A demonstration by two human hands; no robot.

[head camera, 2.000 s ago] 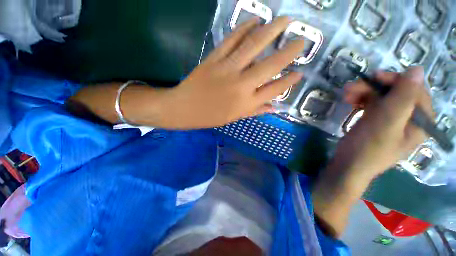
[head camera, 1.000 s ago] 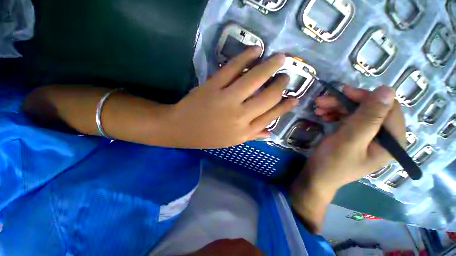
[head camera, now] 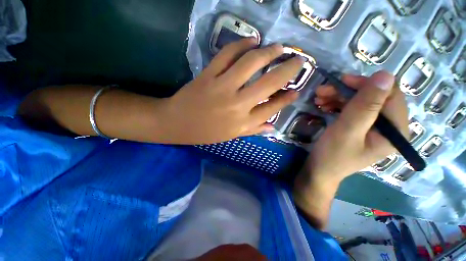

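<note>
A pale blister tray (head camera: pixel 278 29) holds silver rounded-square frames in rows of pockets. My right hand (head camera: pixel 357 122) grips black tweezers (head camera: pixel 393 133), their tip at the right edge of one frame (head camera: pixel 308 71). My left hand (head camera: pixel 225 97) lies flat with spread fingers over the tray's near left part, its fingertips on that same frame, partly hiding it. I cannot tell if the tip holds a piece. A blue liner sheet (head camera: pixel 245 154) with rows of small white marks lies at the tray's near edge, partly under my left hand.
The dark green bench mat (head camera: pixel 112 41) lies left of the tray. Crumpled translucent plastic (head camera: pixel 11 28) is at the far left edge. Blue clothing (head camera: pixel 92 204) fills the near side. Floor with red and dark items shows at the lower right.
The tweezers have come from a frame further right to the one under my left fingers. In the last second both hands and the tray have shifted slightly left and up in view.
</note>
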